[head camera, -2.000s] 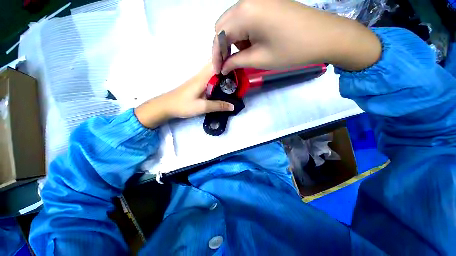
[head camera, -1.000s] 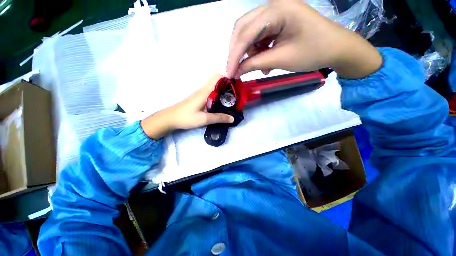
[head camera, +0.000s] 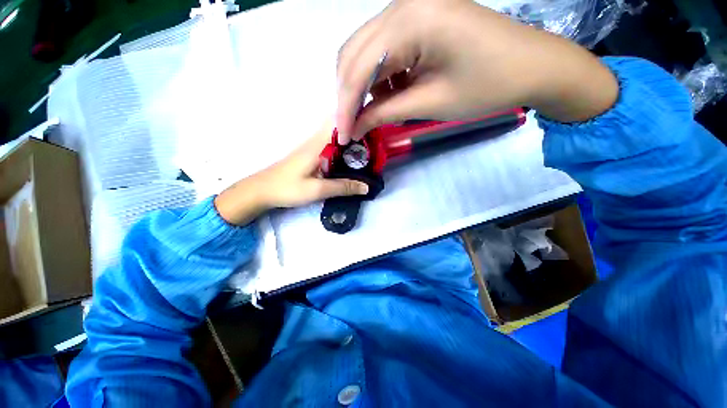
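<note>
The red-and-black device lies on the white foam sheet (head camera: 446, 187), its long red handle with black grip strip (head camera: 458, 134) pointing right. A round silver part (head camera: 355, 155) shows in its open red head. The black end unit (head camera: 340, 213) sticks out below the head. My left hand (head camera: 299, 179) holds the head and black unit from the left, thumb on top. My right hand (head camera: 422, 68) is above the head and holds thin metal tweezers (head camera: 376, 73). The fingertips are at the upper rim of the head; the tweezer tips are hidden by the fingers.
Ribbed foam sheet (head camera: 119, 119) lies at the left, beside an open cardboard box (head camera: 64, 231). A scrap carton (head camera: 498, 303) with plastic scraps stands below the bench edge. A crumpled clear plastic bag (head camera: 586, 24) is at the upper right.
My right hand has lowered and shifted left onto the head since one second ago, and the tweezers now stand steeper. My left hand still holds the head.
</note>
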